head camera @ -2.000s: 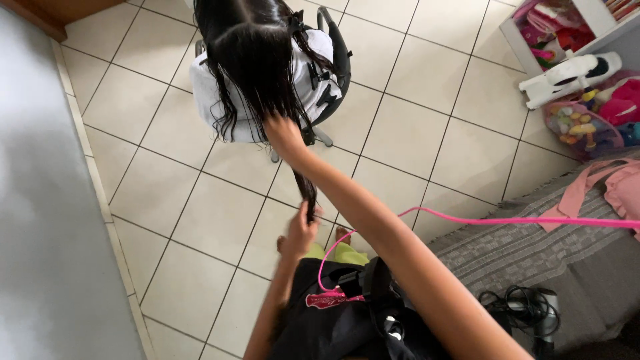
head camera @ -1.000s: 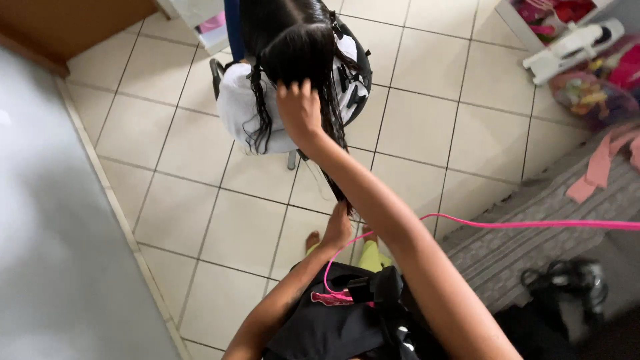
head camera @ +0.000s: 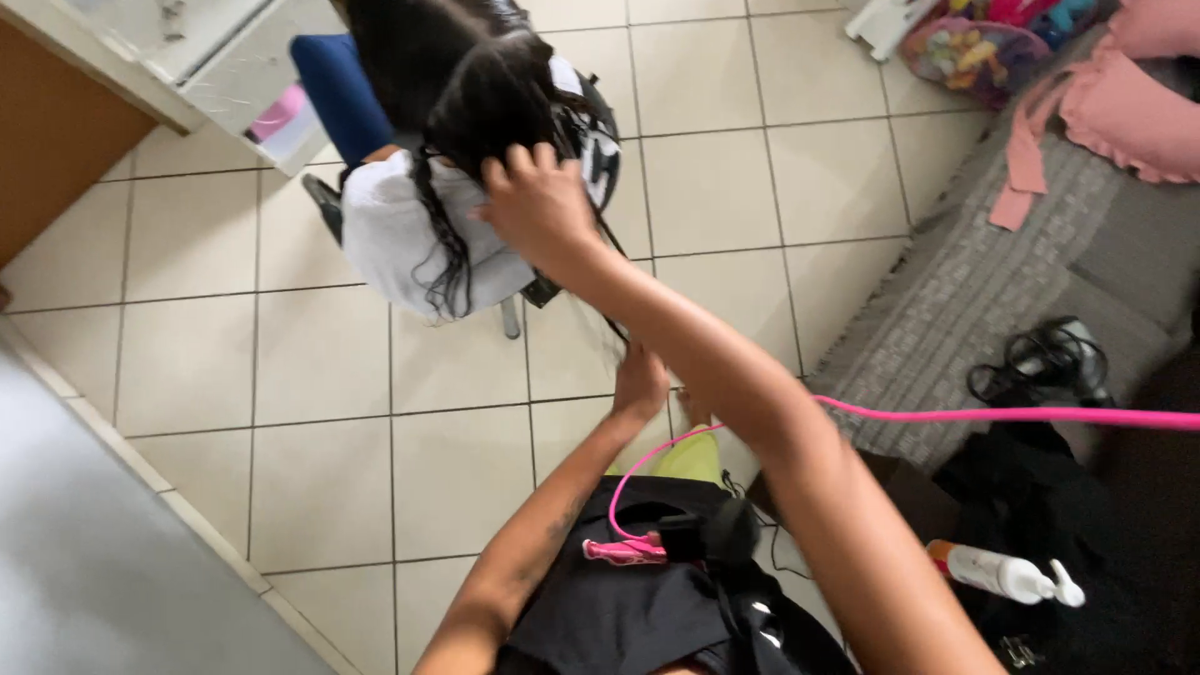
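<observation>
A person with long dark, wet-looking hair (head camera: 497,94) sits on a chair, back toward me, in a white top (head camera: 384,216). The hair is parted down the middle, and a loose wavy lock hangs over the white top. My right hand (head camera: 539,202) lies against the hair at the back of the head, fingers spread and curled into it; its palm is hidden. Lower down, my left hand (head camera: 643,380) is closed around the end of a thin, stretched strand of hair (head camera: 611,281). My right forearm passes above and to the right of my left hand.
A pink cable (head camera: 937,413) crosses from the right to a pink item (head camera: 623,551) at my black top. On the grey sofa (head camera: 994,309) lie a corded appliance (head camera: 1078,361) and pink ruffled fabric (head camera: 1134,117). A pump bottle (head camera: 1003,572) lies lower right; drawers (head camera: 253,84) stand upper left.
My right hand has moved from the hair's lower length up to the back of the head. My left hand stays low on the strand. The view has shifted, bringing the pump bottle in.
</observation>
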